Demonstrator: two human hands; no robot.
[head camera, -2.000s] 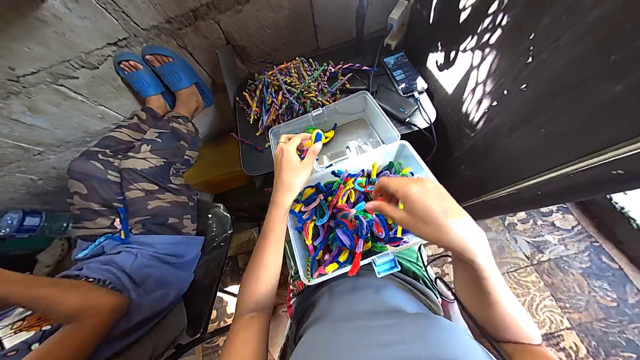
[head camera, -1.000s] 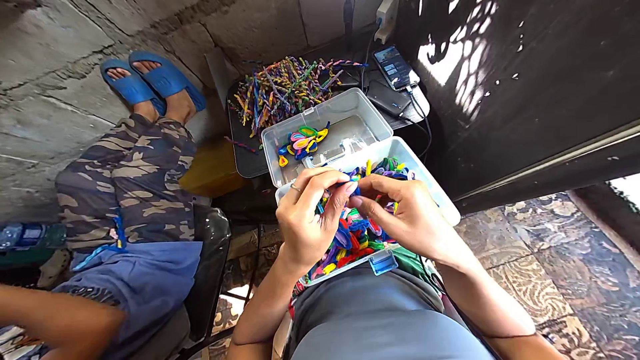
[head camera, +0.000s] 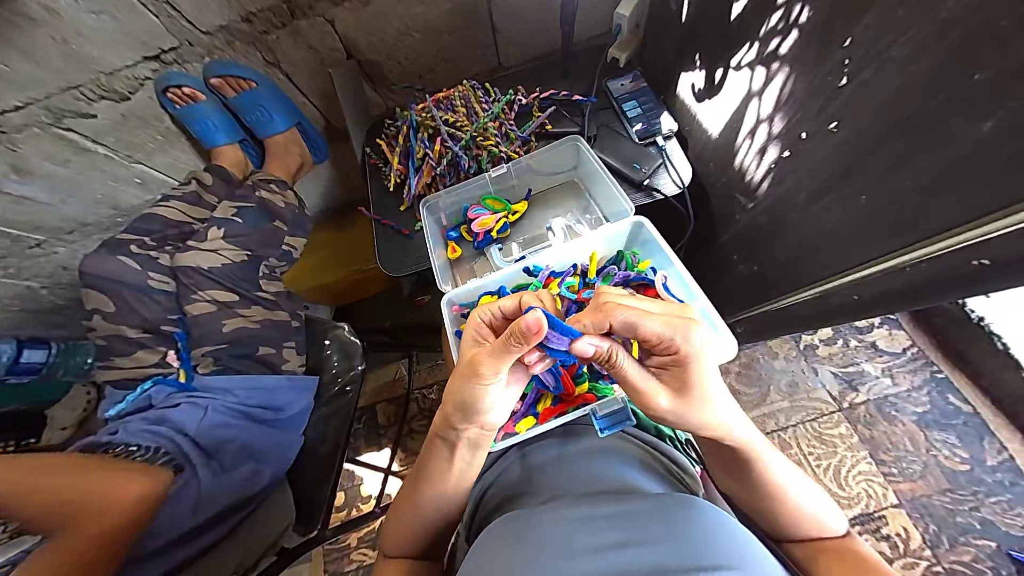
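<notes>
A blue and purple fuzzy pipe-cleaner piece (head camera: 558, 334) is pinched between my two hands, above an open plastic box on my lap. My left hand (head camera: 500, 360) grips its left end, and my right hand (head camera: 652, 352) holds its right end between thumb and fingers. Under them the clear box (head camera: 708, 316) is full of looped pipe-cleaner pieces (head camera: 572, 396) in many colours, partly hidden by my hands. The box's lid (head camera: 604, 196) lies tipped back, with a small cluster of coloured loops (head camera: 490, 220) in its left part.
Behind the lid, a dark table (head camera: 392, 252) bears a pile of twisted pipe cleaners (head camera: 460, 132). A phone (head camera: 636, 104) with a cable and a dark power bank (head camera: 626, 154) lie at its right. Another person in camouflage trousers (head camera: 208, 280) sits at the left. A dark panel (head camera: 864, 160) stands at the right.
Two seconds ago my left hand was over the lid and my right hand in the box. Both hands have since come together above the box, and the loops now lie in the lid.
</notes>
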